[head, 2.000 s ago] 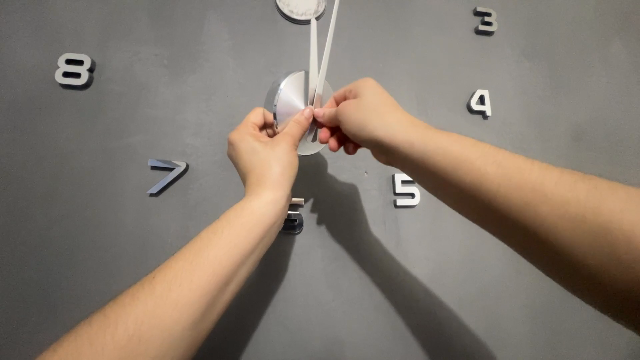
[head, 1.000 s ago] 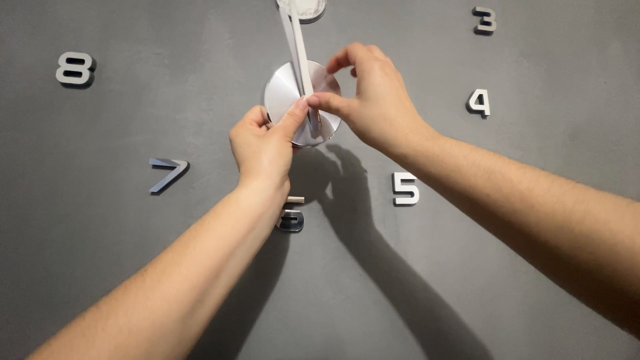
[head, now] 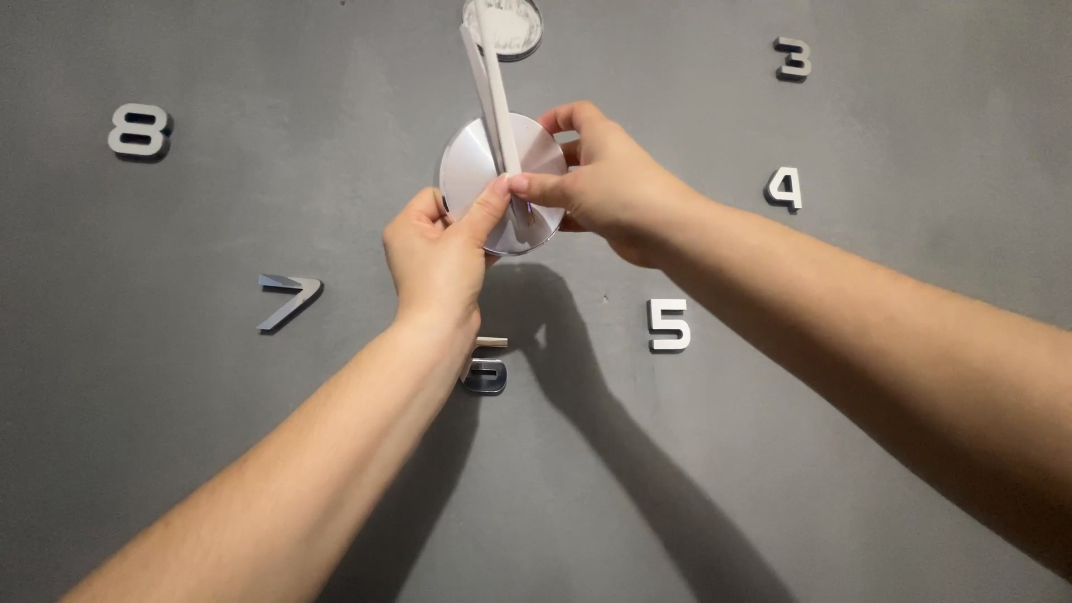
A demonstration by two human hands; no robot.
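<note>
A round silver clock disc (head: 469, 172) with two long pale clock hands (head: 500, 109) across its face is held between my two hands in front of a grey wall. My left hand (head: 444, 251) grips the disc's lower left rim, its thumb pressed on the face near the base of the clock hands and its fingers mostly hidden behind. From the right, my right hand (head: 603, 184) grips the other rim, its thumb tip beside the left thumb and its fingers partly behind the disc. The clock hands point up and slightly left.
A round white-faced piece with a dark rim (head: 515, 29) is on the wall above the disc. Silver numerals stand around: an 8 (head: 139, 131), a 7 (head: 293, 301), a partly covered 6 (head: 487, 377), a 5 (head: 669, 325), a 4 (head: 785, 188) and a 3 (head: 792, 59).
My right hand has moved from pinching near the clock hands' base to holding the disc's right edge. The clock hands have tilted from upper right to upper left, and more of the disc's face shows.
</note>
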